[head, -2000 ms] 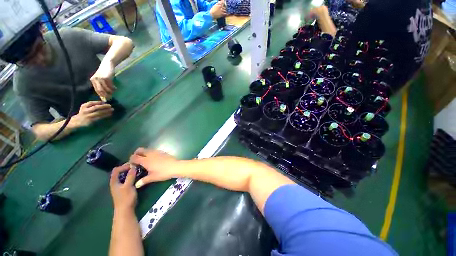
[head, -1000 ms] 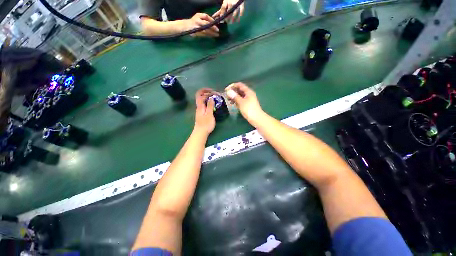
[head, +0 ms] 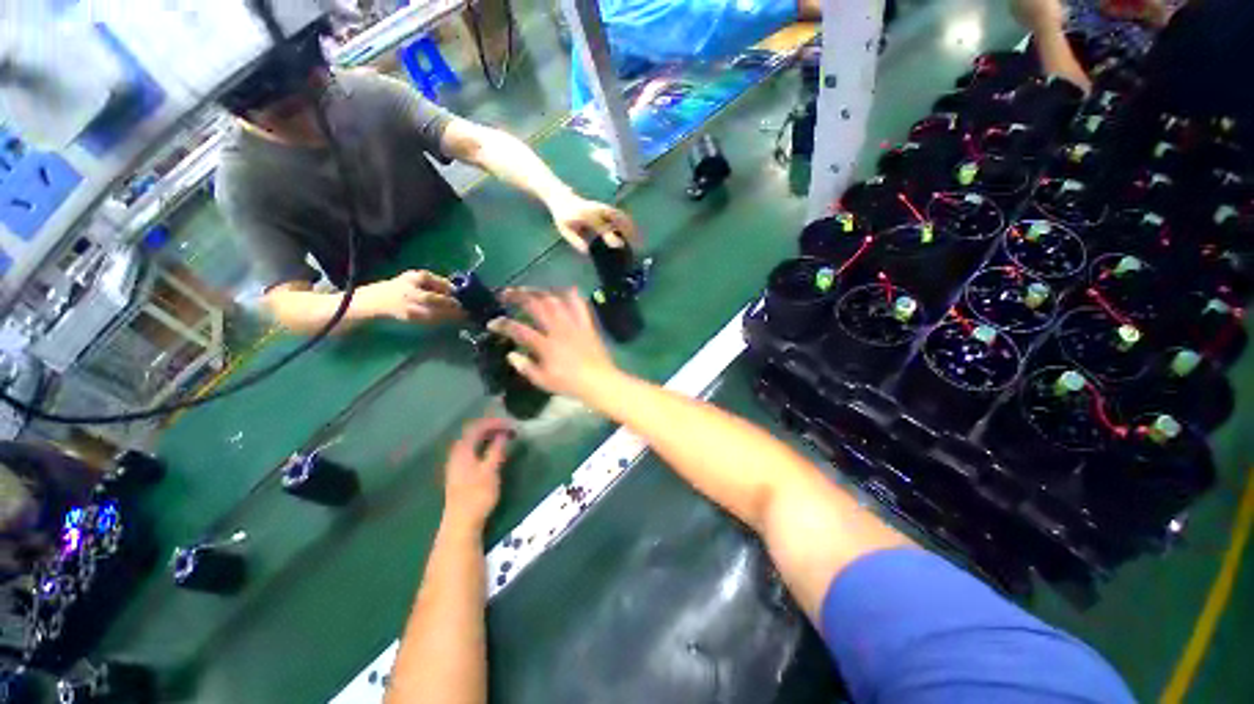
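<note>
A black cylindrical unit (head: 512, 385) with a small wired top stands on the green belt in front of me. My right hand (head: 557, 344) reaches over the belt with its fingers spread at the unit's upper right side; whether they grip it is unclear. My left hand (head: 475, 468) is nearer me, just below the unit, fingers curled but apart and holding nothing. Right behind the unit, a person opposite holds another black unit (head: 476, 294) with a loose wire. That person's other hand is on top of a black unit (head: 609, 256) farther right.
Two wired units, one nearer (head: 319, 477) and one farther left (head: 211, 565), are on the belt. Lit units (head: 85, 530) are at far left. Trayed housings (head: 974, 355) with red wires are stacked at right. A spotted white rail (head: 571, 492) edges the belt. A black cable hangs at left.
My hands have moved apart; the left no longer holds the unit, and the right has reached farther out. The person opposite now reaches to units near my right hand. The view has swung right.
</note>
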